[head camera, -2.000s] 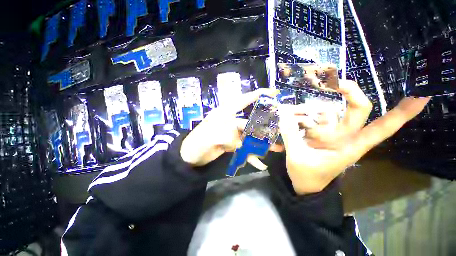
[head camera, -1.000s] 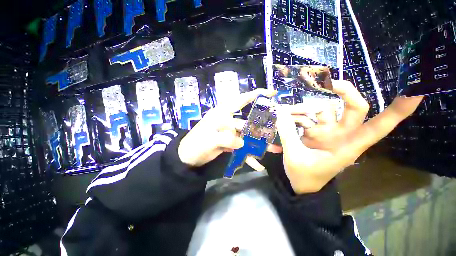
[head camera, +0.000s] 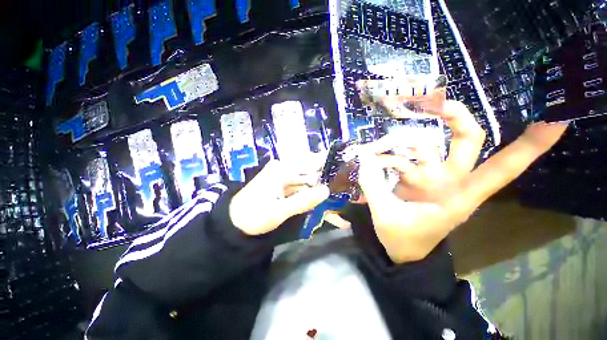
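Note:
My left hand (head camera: 276, 198) holds a blue circuit board (head camera: 321, 214) near the centre, its blue tail pointing down to the left. A dark slotted adhesive piece (head camera: 342, 174) covers the board's upper end, partly hidden by the fingers. My right hand (head camera: 426, 192) touches the board's upper end with thumb and fingertips; another finger is stretched to the upper right. A dark slotted piece on that raised fingertip (head camera: 572, 80) reaches the right side. Glare hides exactly what the right thumb and fingers pinch.
A black blister tray (head camera: 256, 63) at left holds blue boards, several with silvery rectangles. A sheet of adhesive pieces (head camera: 389, 30) lies behind my hands, with another beside it. Dark ribbed walls (head camera: 20, 172) stand at far left. A tiled floor (head camera: 546, 285) shows at lower right.
The left thumb has come down across the board, covering more of its upper part. The board appears tilted. The tray and sheets have shifted slightly left and down in view.

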